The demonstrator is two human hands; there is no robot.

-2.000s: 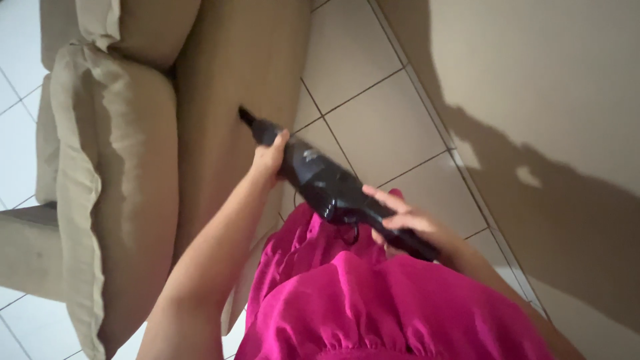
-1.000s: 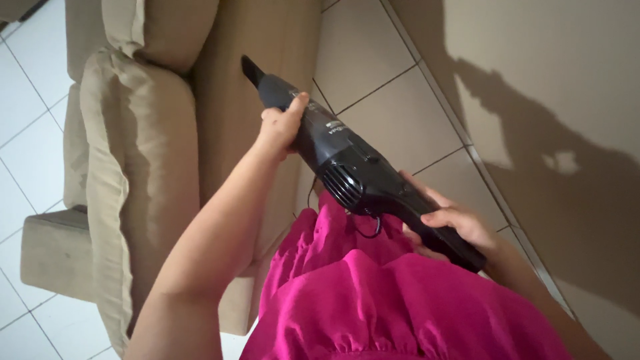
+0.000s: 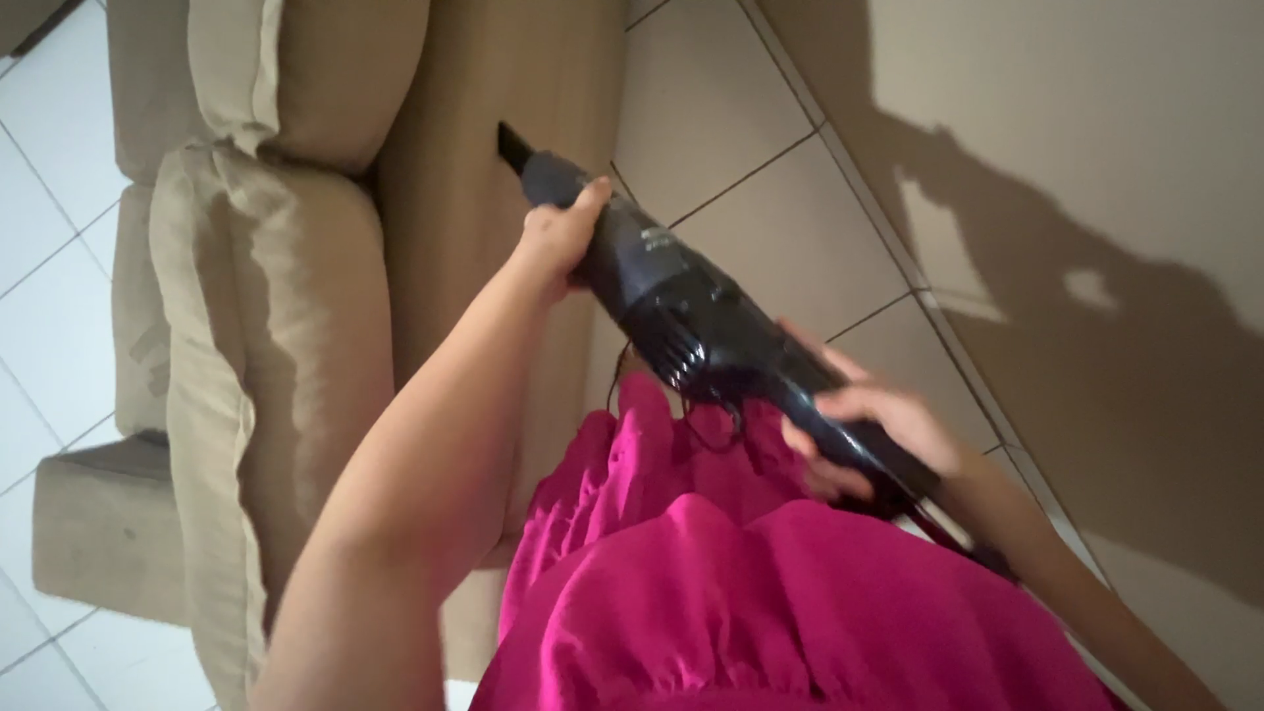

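A black handheld vacuum cleaner (image 3: 691, 301) lies slantwise between my two hands. My left hand (image 3: 568, 232) grips its front body, just behind the narrow crevice nozzle (image 3: 513, 146). The nozzle tip is over the back panel of a beige sofa (image 3: 484, 89); whether it touches the fabric, I cannot tell. My right hand (image 3: 879, 430), somewhat blurred, is wrapped round the rear handle. A thin dark cord (image 3: 713, 434) hangs below the vacuum's body, against the pink garment that I wear.
Beige cushions (image 3: 306, 395) lie along the sofa at the left, with an armrest (image 3: 109, 533) beyond them. Pale floor tiles (image 3: 780, 207) run between the sofa and a wall (image 3: 1086, 118) on the right, where shadows fall. White tiles (image 3: 49, 227) show at the far left.
Both hands have kept their hold on the vacuum. Its nozzle has shifted over the sofa's beige surface. The view has moved somewhat.
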